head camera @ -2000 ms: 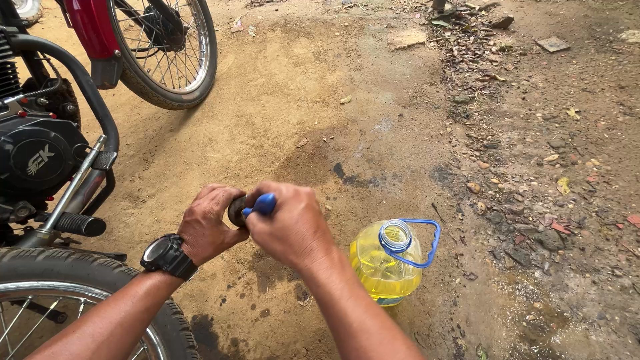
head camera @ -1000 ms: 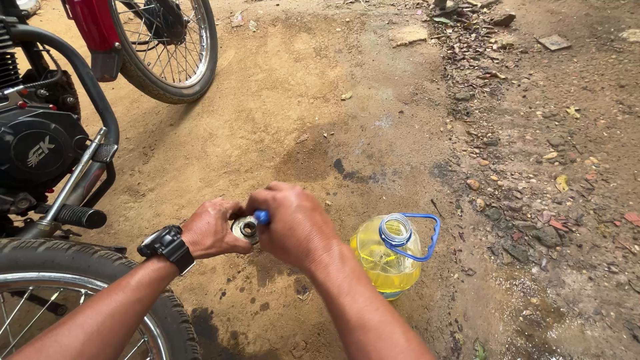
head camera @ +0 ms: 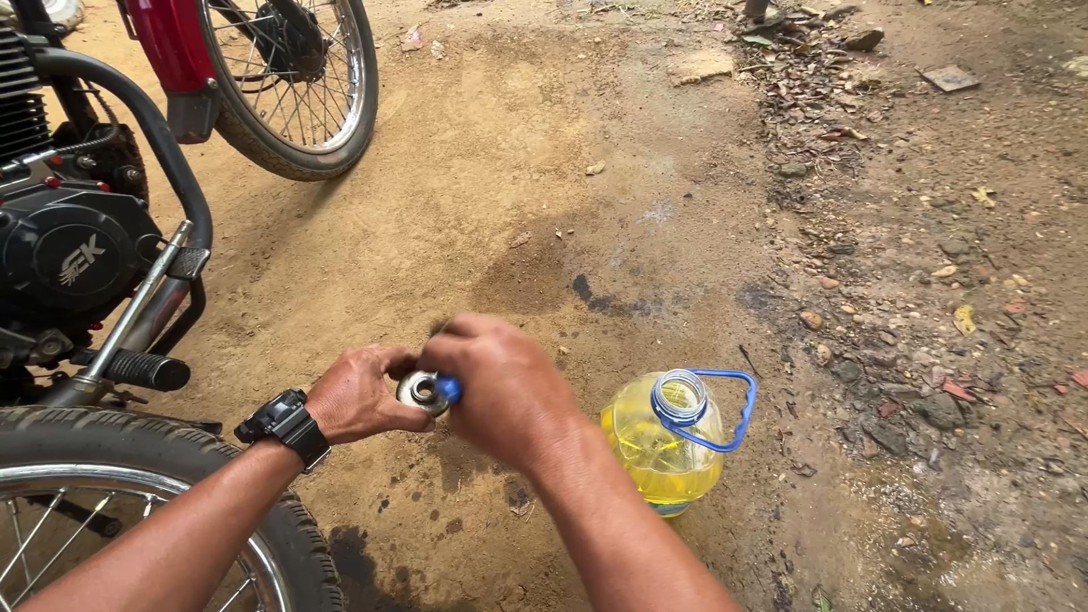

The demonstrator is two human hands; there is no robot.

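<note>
My left hand, with a black watch on its wrist, pinches a round metal part with a hole in its middle, held by the rim between thumb and fingers. My right hand grips a blue-handled tool against the right side of that part; its working end is hidden, so I cannot tell its kind. To the right of my right forearm, a clear plastic jug with yellow liquid stands uncapped on the ground, its blue handle out to the right.
A motorcycle engine with a footpeg is at the left. One spoked wheel under a red fender is at the upper left, another tire at the lower left. Stones and dry leaves lie on the dirt to the right.
The metal part has turned: its dark side showed two seconds ago, and its pale face with the hole shows now. Both hands stay close together, left of the jug.
</note>
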